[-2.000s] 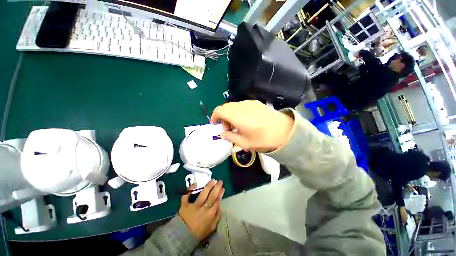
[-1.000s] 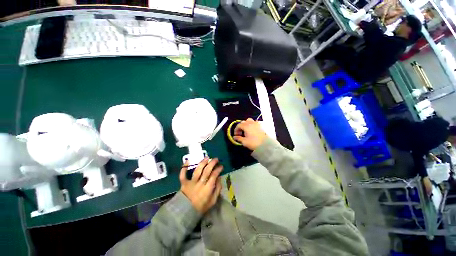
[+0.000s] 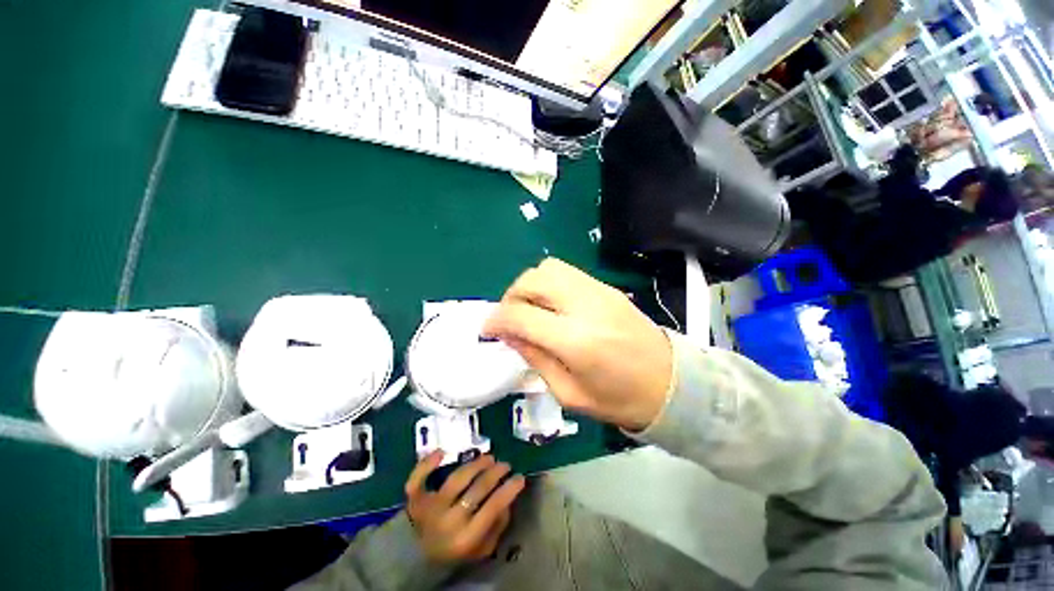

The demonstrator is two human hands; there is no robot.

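Observation:
White security cameras stand in a row on the green bench: one at far left (image 3: pixel 125 387), one beside it (image 3: pixel 312 367) with a dark mark on its head, and one in front of me (image 3: pixel 445 360). My right hand (image 3: pixel 589 346) is over that third head, fingertips together at a dark mark; whether they hold anything is hidden. My left hand (image 3: pixel 465 508) has its fingers curled on the same camera's foot, by a dark cable end. A fourth foot (image 3: pixel 543 418) shows right of it, its head hidden by my right hand.
A white keyboard (image 3: pixel 393 98) with a black phone (image 3: pixel 264 60) lies at the back under a monitor (image 3: pixel 566 46). A bulky black machine (image 3: pixel 682 185) stands at right, a white strip (image 3: pixel 697 300) below it. Beyond are blue crates (image 3: pixel 798 335) and people in dark clothes.
My right hand has left the yellow roll and moved onto a camera head. My left hand has moved from the rightmost camera's foot to its left neighbour's. The view has shifted.

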